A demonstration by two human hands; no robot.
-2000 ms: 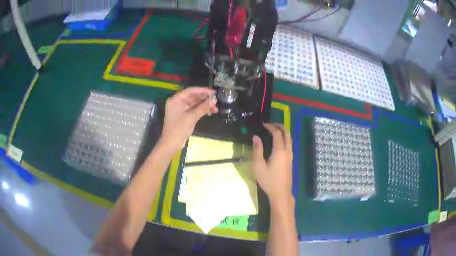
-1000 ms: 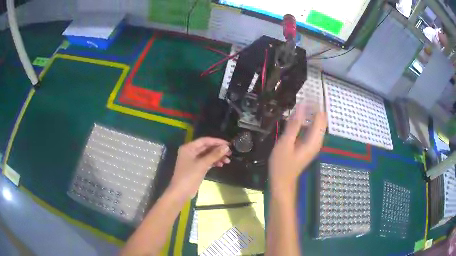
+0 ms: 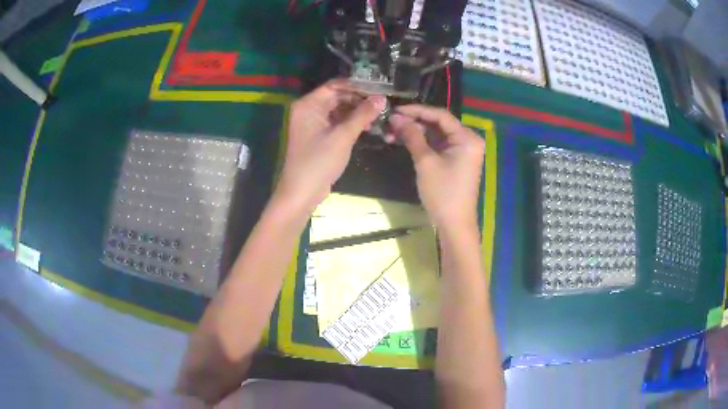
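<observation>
The black fixture (image 3: 393, 40) stands at the top centre, its upper part cut off by the frame edge. My left hand (image 3: 326, 136) and my right hand (image 3: 437, 152) meet at its front, fingertips close together. A small silvery round component (image 3: 383, 117) shows between the fingertips, low at the fixture front. The fingers of my left hand are closed on its left side. My right thumb and fingers are pinched at its right side. The fingers hide most of the component and the fixture nest.
A left blister tray (image 3: 177, 200) has dark parts in its nearest rows. A right blister tray (image 3: 587, 220) is full of silvery parts, with a thin blister tray (image 3: 678, 240) beyond. White part trays (image 3: 607, 60) lie behind right. A pen (image 3: 363, 239) lies on yellow paper (image 3: 343, 275).
My right hand has come from beside the fixture's right side to its front and now meets my left hand. The view has tilted down, so the monitor and red handle are out of sight.
</observation>
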